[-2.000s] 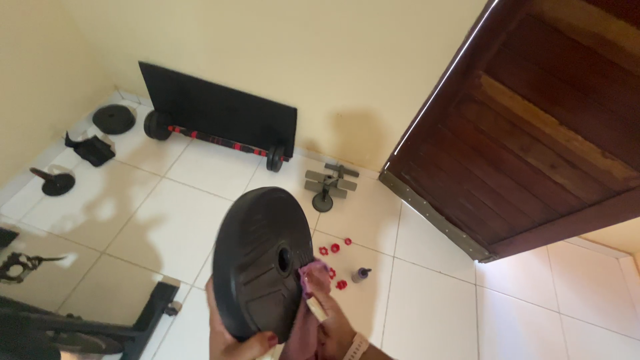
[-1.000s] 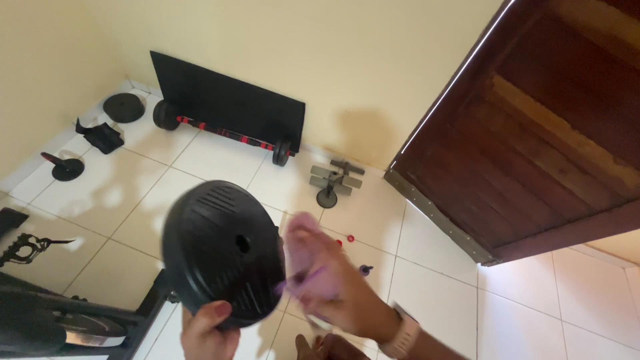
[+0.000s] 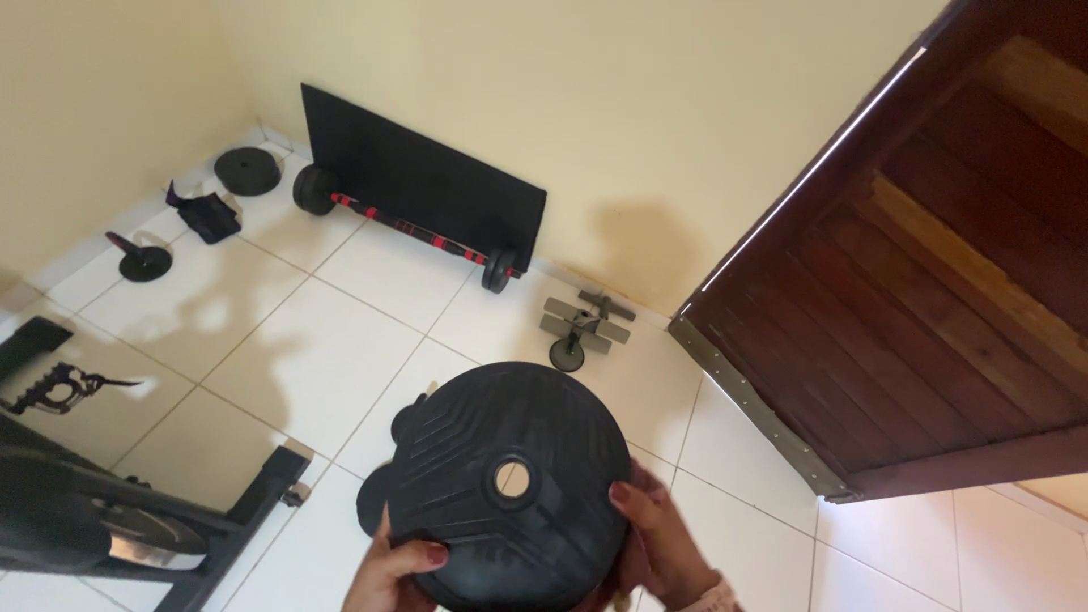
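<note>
A round black weight plate (image 3: pixel 544 425) with a hole through its centre and raised ridges faces the camera at the lower middle. My left hand (image 3: pixel 395 565) grips its lower left edge, thumb on the face. On the right edge is my right hand (image 3: pixel 659 544), its thumb also on the face; a pinkish cloth (image 3: pixel 633 557) shows partly between that hand and the plate. Two smaller dark rounded things (image 3: pixel 374 500) show on the floor behind the plate's left edge, mostly hidden.
A barbell (image 3: pixel 408 228) lies before a black board (image 3: pixel 416 170) against the wall. Nearby on the tiles are a suction-base sit-up bar (image 3: pixel 586 327), another plate (image 3: pixel 246 171) and a handled disc (image 3: pixel 144 263). A black exercise machine frame (image 3: pixel 229 535) stands lower left, a wooden door (image 3: pixel 918 280) right.
The plate has turned to face the camera more squarely. My right hand, earlier over the plate's right side with the cloth, now grips its right edge.
</note>
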